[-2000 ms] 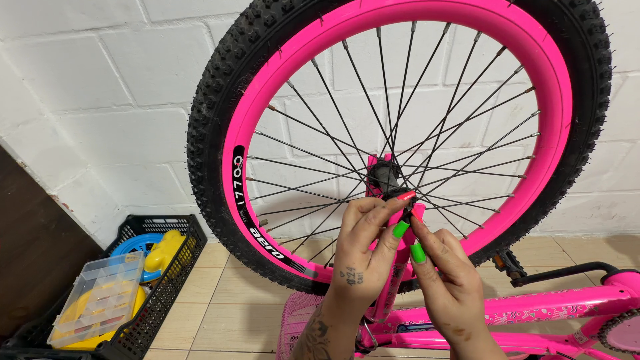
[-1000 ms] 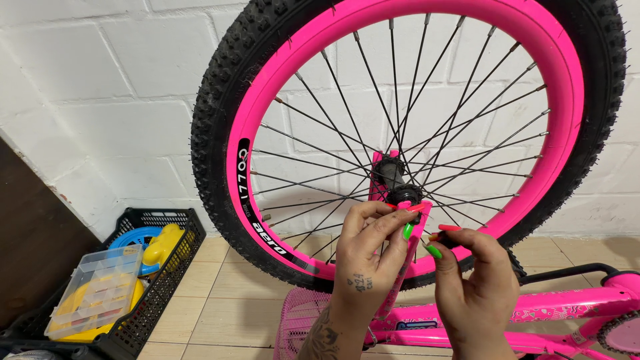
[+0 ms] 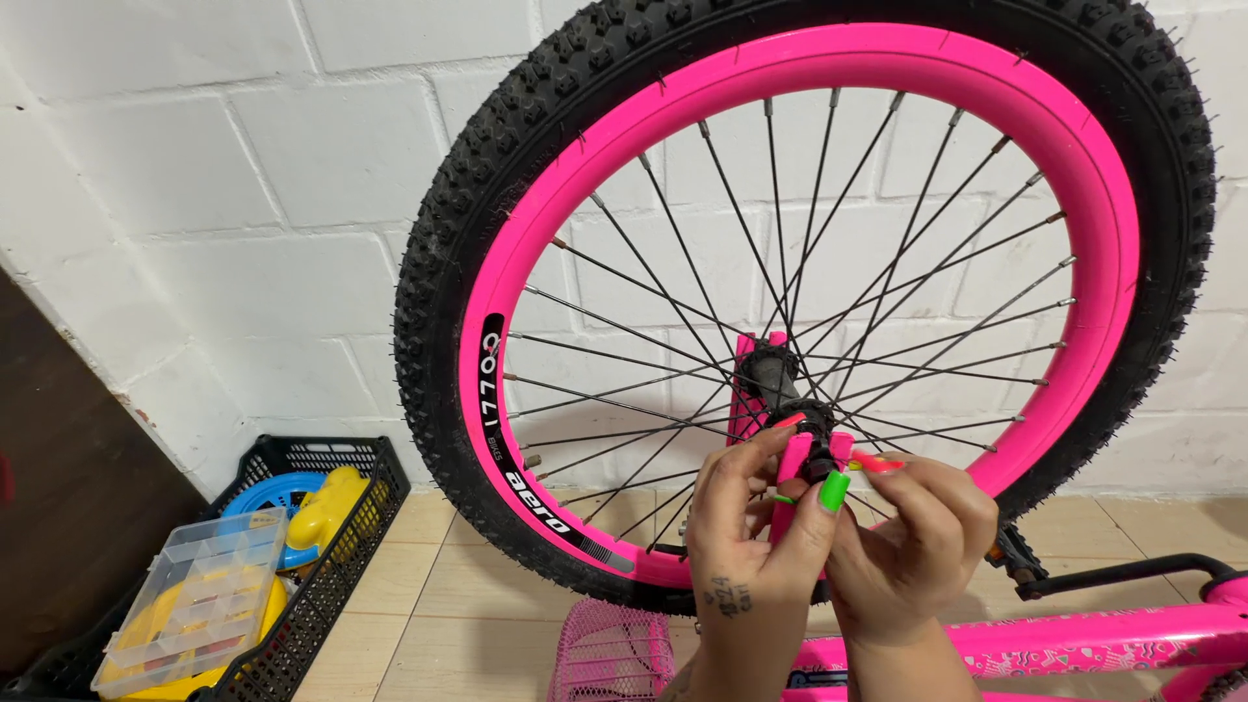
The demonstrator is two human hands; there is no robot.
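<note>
A bicycle wheel with a pink rim (image 3: 487, 390) and a knobby black tire (image 3: 444, 292) stands upright between the pink fork ends (image 3: 795, 456). Its black hub (image 3: 775, 375) sits between them. My left hand (image 3: 756, 526) is at the near fork end, thumb and fingers pinched around the dark axle end (image 3: 819, 468). My right hand (image 3: 912, 546) is at the other side of the same axle end, its fingertips close together against the fork end. Whether a small part such as a nut is between the fingertips cannot be told, as the fingers hide it.
A black plastic crate (image 3: 322, 585) at the lower left holds a clear compartment box (image 3: 190, 595) and yellow and blue items. A pink mesh basket (image 3: 609, 648) lies below the wheel. The pink bicycle frame (image 3: 1072, 634) and a black crank arm (image 3: 1121, 575) are at the lower right. Behind stands a white block wall (image 3: 322, 156).
My right hand was a little apart from the axle end one second ago and is now against it. My left hand has stayed at the fork end.
</note>
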